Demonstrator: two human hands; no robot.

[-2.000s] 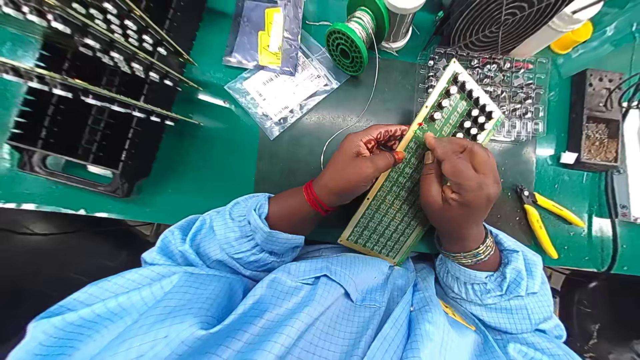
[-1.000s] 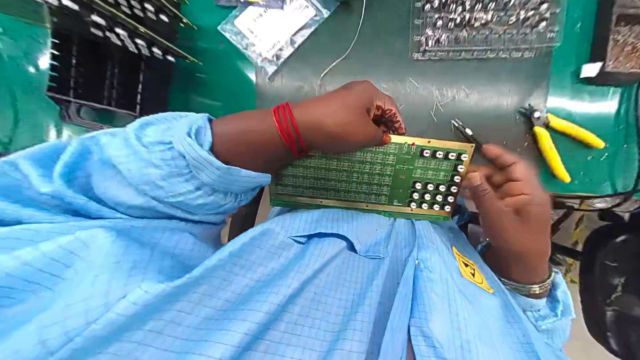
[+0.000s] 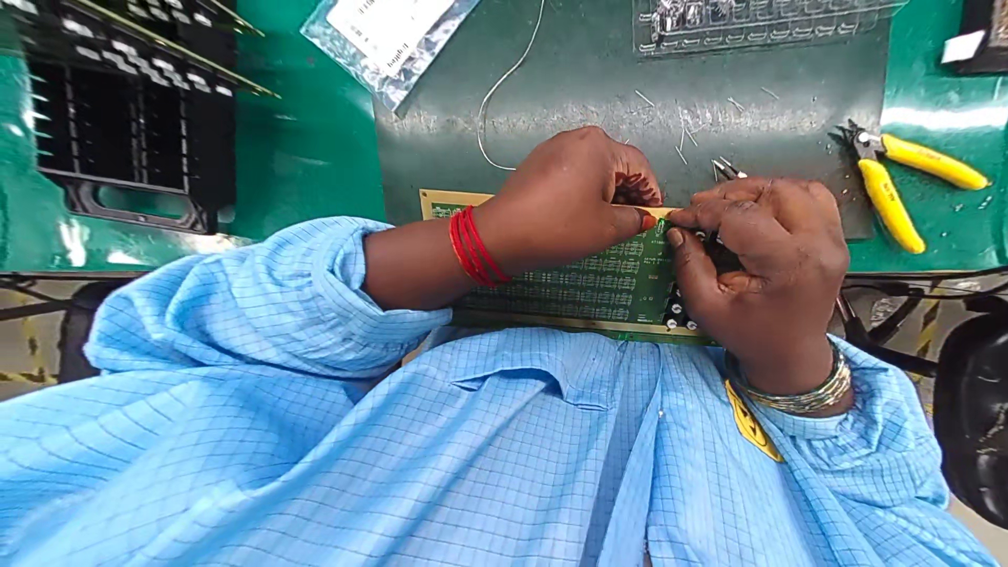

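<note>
A green printed circuit board (image 3: 587, 287) lies lengthwise close against my blue checked smock. My left hand (image 3: 579, 201) reaches across it, thumb and fingers pinching its upper edge. Right beside those fingertips, my right hand (image 3: 760, 252) has thumb and index finger drawn together at the same edge; whether a small part is between them is hidden. Black and white round components (image 3: 679, 311) show partly beneath my right palm. Just above my right hand the metal tips of a tool (image 3: 726, 168) poke out, the rest covered by the hand.
Yellow-handled flush cutters (image 3: 890, 185) lie open at the right on the mat (image 3: 583, 94). Clipped leads (image 3: 687, 138) are scattered above the board. A clear parts tray (image 3: 756, 31), a plastic bag (image 3: 386, 47), a thin wire (image 3: 492, 94) and a black board rack (image 3: 130, 134) stand around.
My right hand, beside the board's right end a second ago, has come to its upper edge against my left fingertips. The board was tilted steeply two seconds ago and now lies lengthwise.
</note>
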